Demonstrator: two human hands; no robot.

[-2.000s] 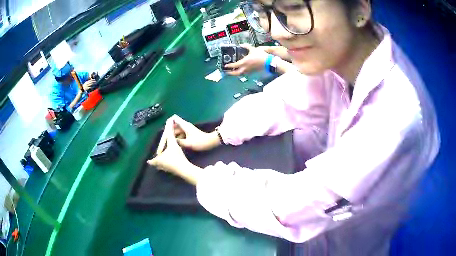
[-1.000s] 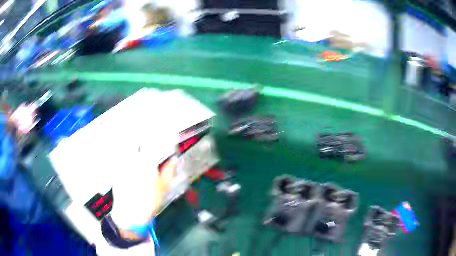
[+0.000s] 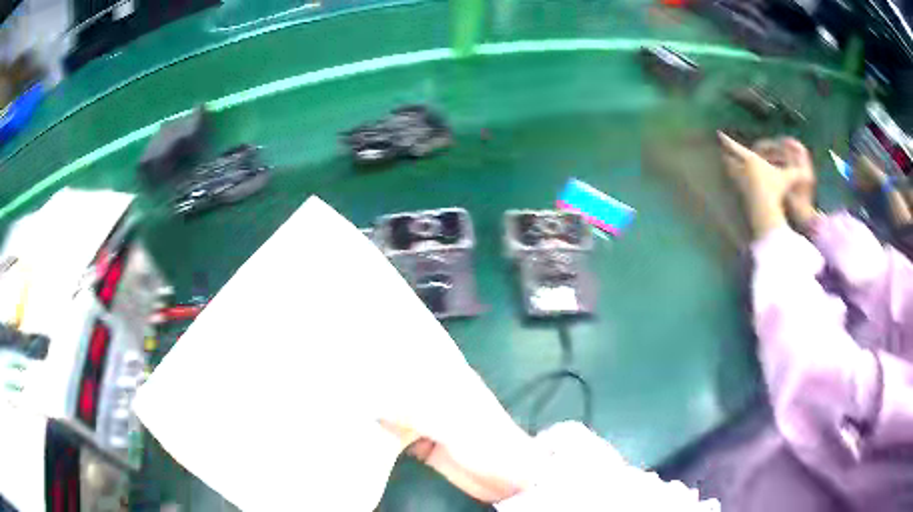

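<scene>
My right hand [image 3: 455,468], in a white sleeve at the bottom centre, is closed on the edge of a large white paper sheet [image 3: 290,360]. The sheet partly covers the left one of two grey camera units [image 3: 445,280]. The other camera unit [image 3: 553,262] lies beside it, with a bright white screen section and a black cable [image 3: 567,345] at its lower edge. A blurred patch with a dark band at the left edge may be my left hand; I cannot tell.
Power supplies [image 3: 118,385] with red digits and papers on top stand at left. Open housings [image 3: 400,135] lie behind, near a dark block [image 3: 175,145]. A blue and magenta card [image 3: 597,207] lies by the right unit. A neighbour's pink sleeves [image 3: 801,330] and hands are at right.
The view has swung from the neighbour past the power supplies to the bench's middle. The supplies now sit farther left. My right hand with the white sheet has come into view.
</scene>
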